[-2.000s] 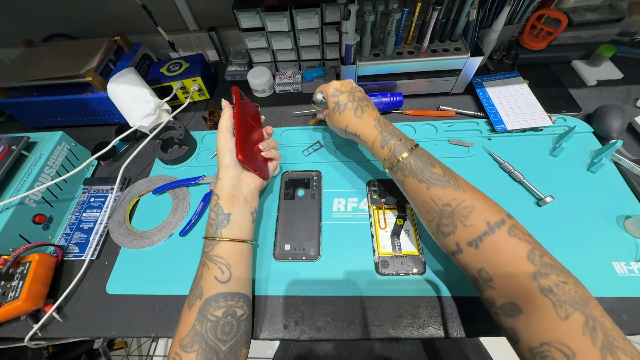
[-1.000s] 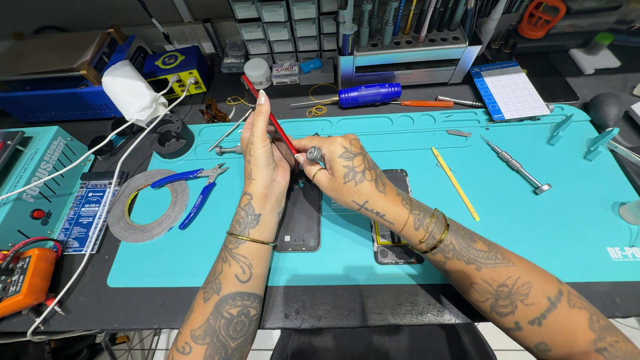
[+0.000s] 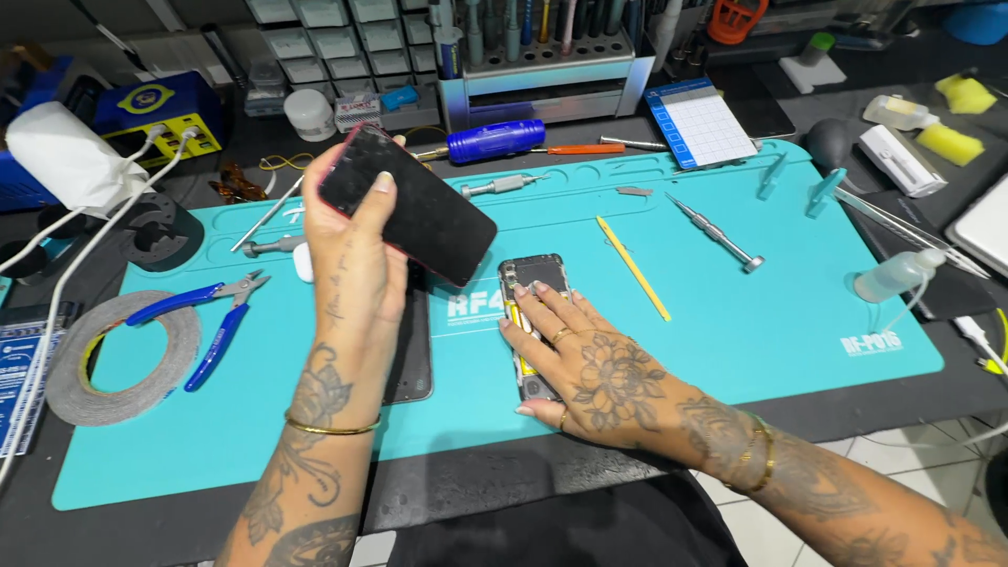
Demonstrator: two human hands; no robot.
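My left hand (image 3: 354, 228) holds a smartphone with a dark screen and red edge (image 3: 417, 205), tilted above the mat, its screen toward the camera. Fingers spread, my right hand (image 3: 575, 354) rests on an opened phone body (image 3: 543, 272), whose yellow-edged inner parts show between the fingers. A dark phone back cover (image 3: 413, 362) lies under my left wrist, partly hidden. To the right are a thin yellow stick (image 3: 634, 268) and a precision screwdriver (image 3: 715, 231). Another screwdriver (image 3: 504, 185) lies behind the held phone.
Blue-handled flush cutters (image 3: 216, 346) overlap a roll of grey tape (image 3: 118, 402) at left on the turquoise repair mat (image 3: 197, 465). Behind stand a tool rack (image 3: 551, 79) and a blue-handled tool (image 3: 496, 140). A small bottle (image 3: 898, 276) is at right.
My right hand has left the held phone and come down on the opened phone body; the screwdriver it held is out of it. The red phone is turned so its screen shows.
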